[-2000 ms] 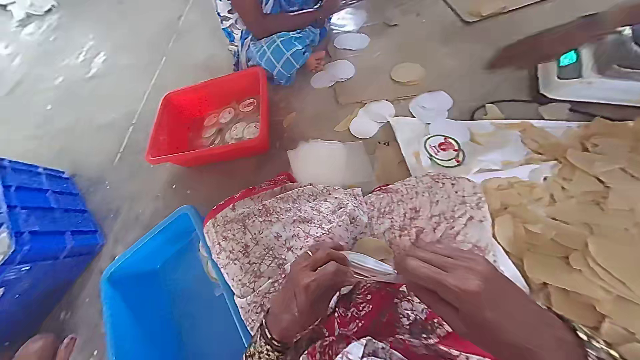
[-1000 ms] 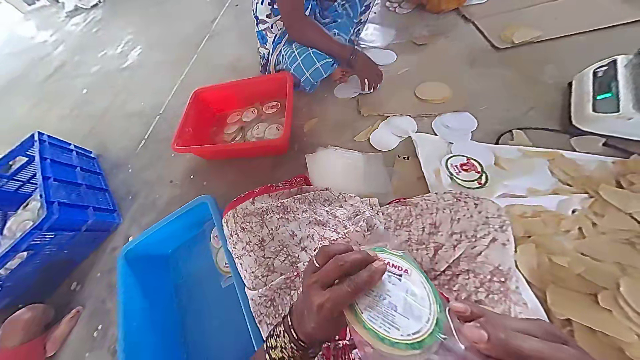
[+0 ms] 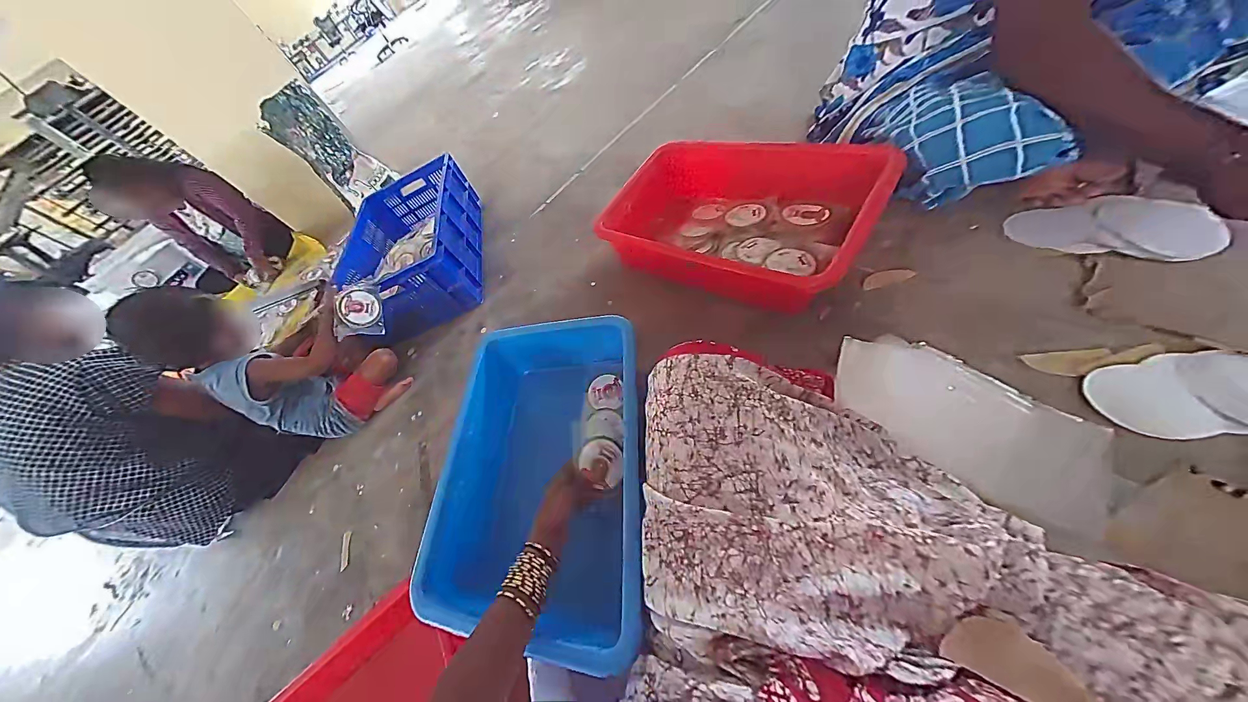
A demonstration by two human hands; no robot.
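Observation:
My left hand (image 3: 570, 497), with bangles at the wrist, reaches into a blue plastic tub (image 3: 517, 400) and is closed on a round packet with a printed label (image 3: 600, 462). Other round labelled packets (image 3: 604, 392) lie in a row beyond it, along the tub's right wall. To the right of the tub, a patterned cloth (image 3: 780, 487) covers my lap, and a tan flat disc (image 3: 1012, 655) rests on it. My right hand is out of view.
A red tub (image 3: 746, 283) holds several round packets in front. Behind it sits a co-worker near white discs (image 3: 1160, 395). A blue crate (image 3: 458, 244), a child and other people are at the left. Another red container (image 3: 375, 648) lies beneath the blue tub.
My left hand has moved left from my lap into the blue tub with the round packet. My right hand has left the view. The view has swung left.

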